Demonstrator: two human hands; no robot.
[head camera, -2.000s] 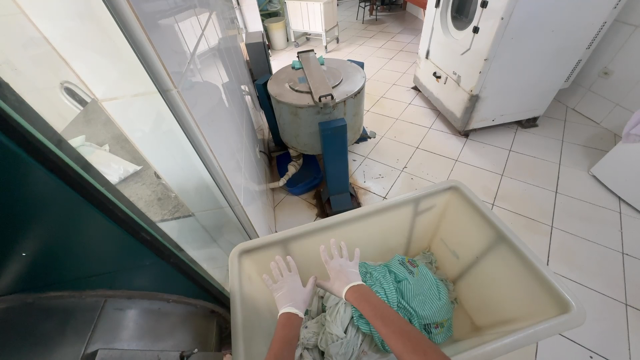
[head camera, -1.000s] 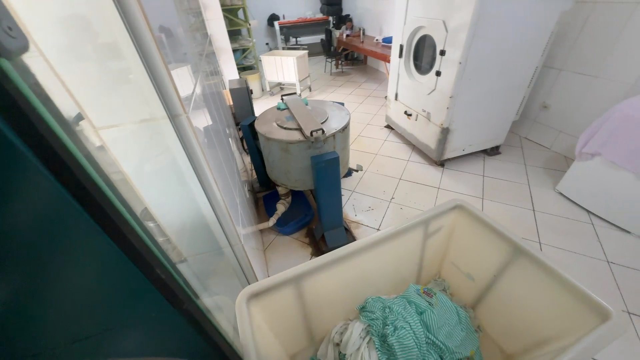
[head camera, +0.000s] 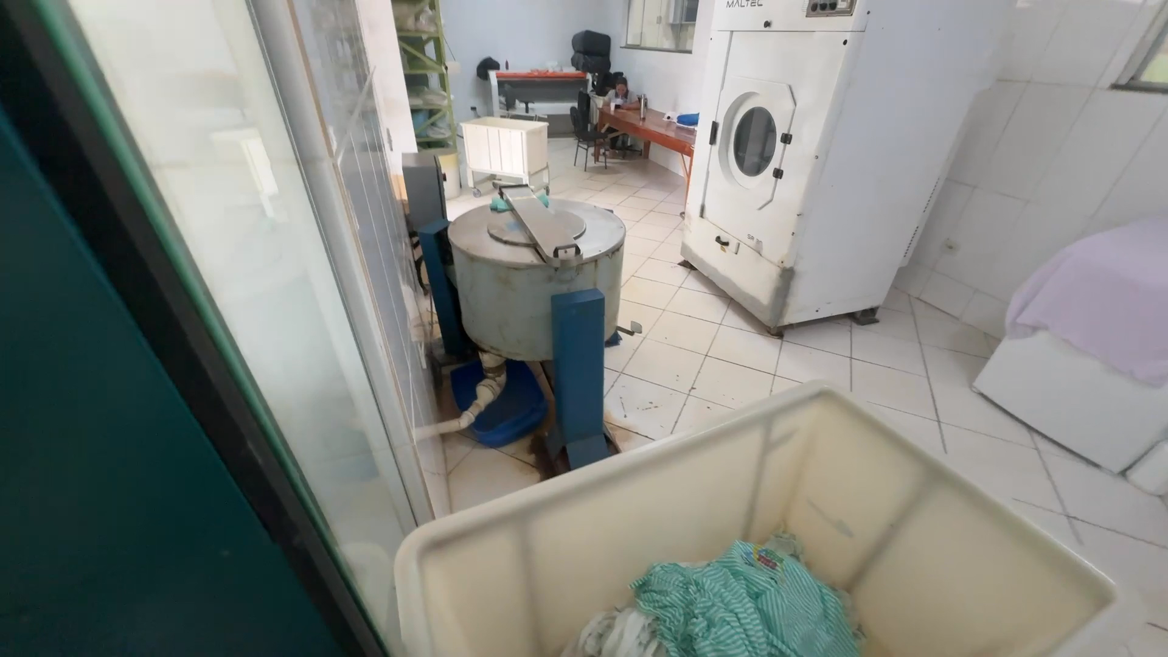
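Note:
Neither my left hand nor my right hand is in the picture now, so what they hold or touch is hidden. At the bottom, a large cream plastic laundry bin (head camera: 630, 493) holds a crumpled green-and-white striped cloth (head camera: 744, 602). Beside it on the left in the bin lies a whitish cloth (head camera: 620, 632). Past the bin stands a round metal laundry extractor (head camera: 511, 301) with a lid and a latch bar (head camera: 538, 224) across its top. A green cloth lies near the back end of that bar.
A glass panel (head camera: 210, 228) and tiled wall border the left. Under the extractor sit a blue basin (head camera: 511, 411) and a pipe. A white industrial dryer (head camera: 821, 182) stands right of centre, with a lilac cloth (head camera: 1104, 292) over a white object farther right. A person (head camera: 622, 91) sits at a distant table (head camera: 652, 128).
Both gloved hands, over the cloths in the bin two seconds ago, have left the view. The view has tilted up, showing more of the room's far end.

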